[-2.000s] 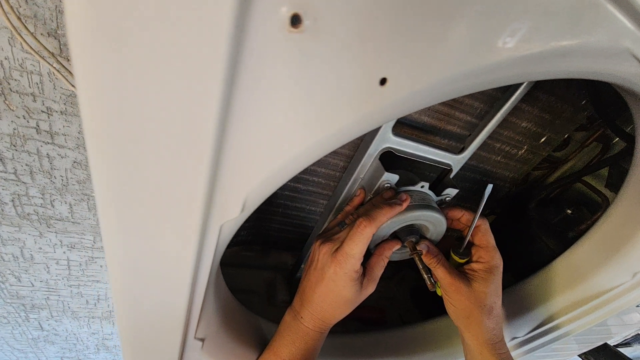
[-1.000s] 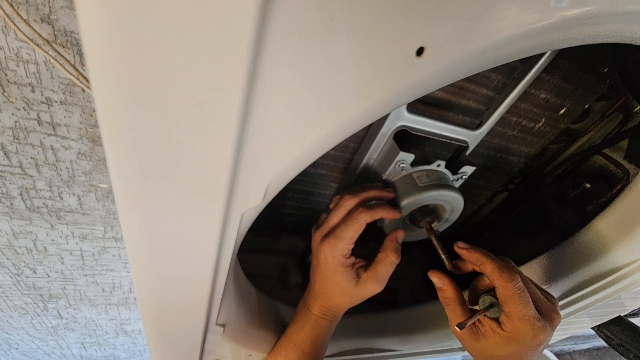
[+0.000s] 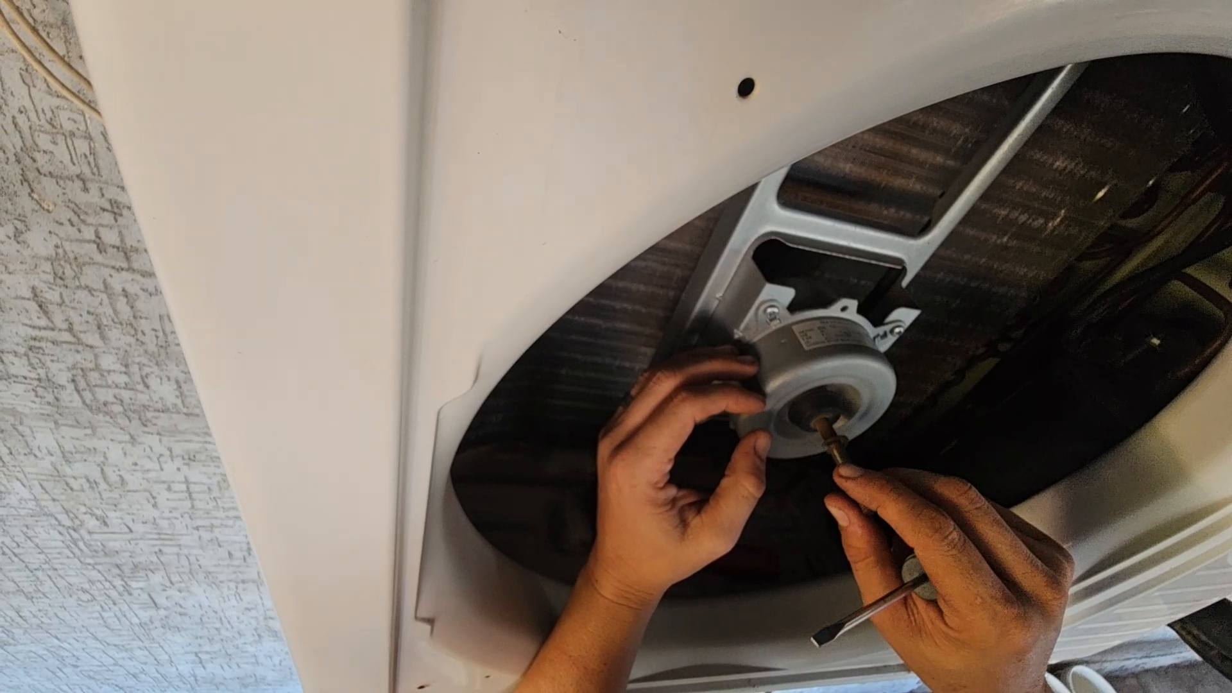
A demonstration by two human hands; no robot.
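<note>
A round metal fan motor (image 3: 828,371) sits on a metal bracket (image 3: 837,231) inside the round opening of an air conditioner's outdoor unit. Its brown, worn shaft (image 3: 832,441) points down toward my right hand (image 3: 972,568), whose thumb and index finger are at the shaft's end. A flat-blade screwdriver (image 3: 871,613) lies within that same hand, its blade pointing down and left; the palm hides most of its handle. My left hand (image 3: 674,462) is curled at the motor's left side, fingertips against or very near the casing, with a gap between thumb and fingers.
The unit's white metal housing (image 3: 577,173) surrounds the opening, with a small hole above. Behind the motor are coil fins (image 3: 616,337), with dark pipes (image 3: 1184,231) at the right. A textured wall (image 3: 106,404) with thin cables (image 3: 48,63) stands at the left.
The screwdriver's blade pointed upward two seconds ago and now points down and left. My left hand no longer wraps the motor from above as it did then.
</note>
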